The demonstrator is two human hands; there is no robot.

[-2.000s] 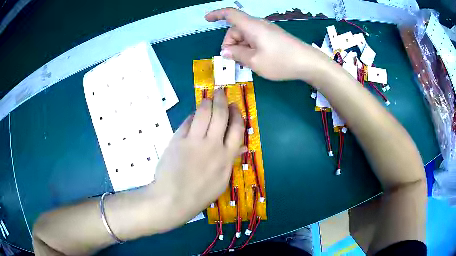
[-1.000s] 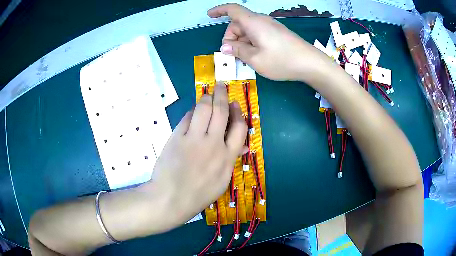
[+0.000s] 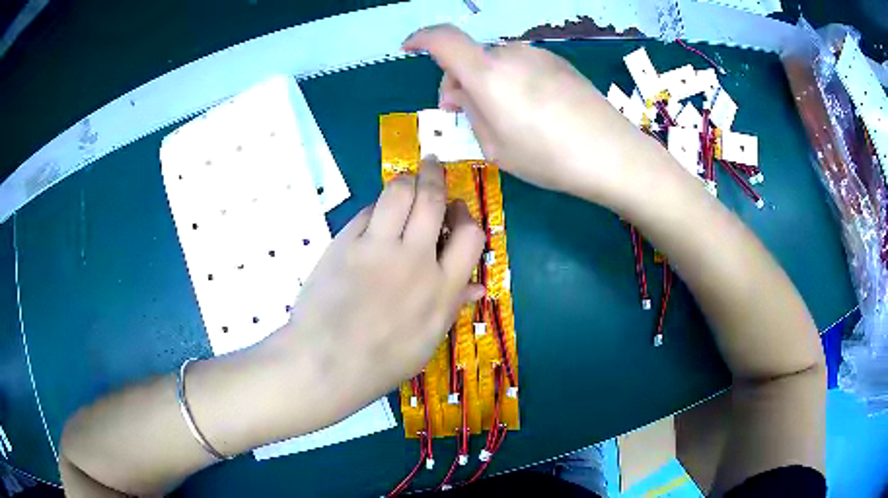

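Orange-taped pouch cells (image 3: 494, 389) lie in overlapped columns with red-and-black leads along them. At their top, the left column end is bare orange, and white adhesive pads (image 3: 437, 133) cover the ends beside it. My left hand (image 3: 380, 263) lies across the cells, fingertips just below the pads and thumb apart from the fingers. It hides part of the left columns. My right hand (image 3: 521, 112) is over the right pad, its index finger pointing left above the cells. Its thumb and lower fingers are mostly hidden, so its hold cannot be seen. The pad sheet (image 3: 243, 224) lies left of the cells.
A folded white piece (image 3: 331, 428) shows under my left forearm. A pile of padded cells (image 3: 685, 146) with tangled leads lies at right, partly behind my right forearm. A clear plastic bag (image 3: 847, 165) is at far right. A pale rail (image 3: 360, 44) runs behind the mat.
My right hand has turned and dropped slightly over the right pad, and its thumb is now out of sight. My left hand stays on the cells. More of the white piece under my left forearm shows.
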